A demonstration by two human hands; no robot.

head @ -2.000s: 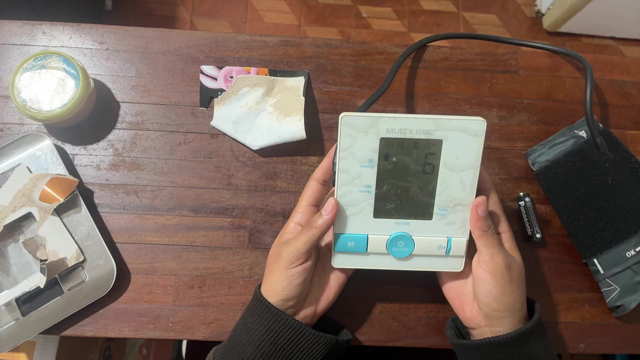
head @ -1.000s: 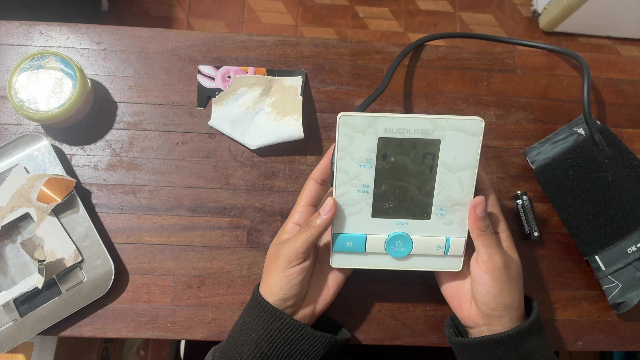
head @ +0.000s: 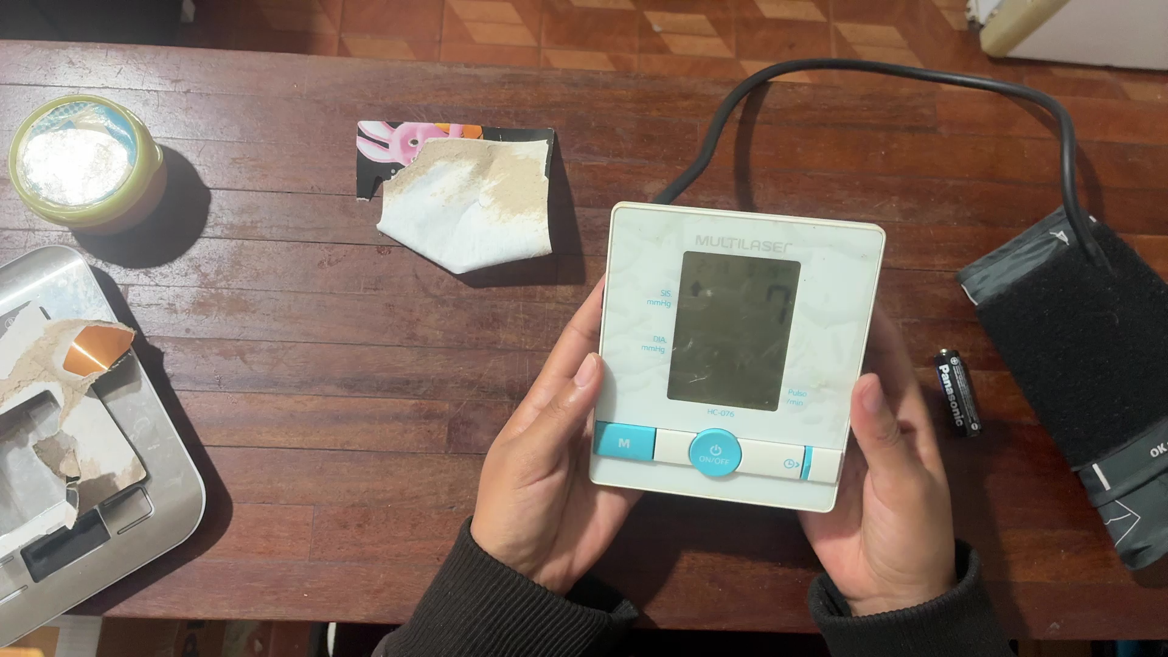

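Observation:
Both of my hands hold a white Multilaser blood pressure monitor [head: 739, 356] above the table, its face turned up and slightly tilted. My left hand [head: 557, 456] grips its left edge, with the thumb on the side near the M button. My right hand [head: 890, 484] holds the lower right edge. The grey display shows faint marks and a digit at its upper right. From behind the monitor a black air hose [head: 894, 68] arcs over to the folded black arm cuff [head: 1058, 347] on the right. One black Panasonic battery [head: 956, 392] lies between my right hand and the cuff.
A dark wooden table [head: 319, 365] lies beneath. Torn cardboard [head: 474, 201] with a pink rabbit print sits behind my left hand. At the left are a round greenish container [head: 82, 164] and a silver device [head: 173, 493] that looks like a scale, with torn card on it.
The digit on the monitor's display has changed: a 6 showed two seconds ago, it was faint one second ago, and what looks like a 7 shows now. My hands keep the same hold.

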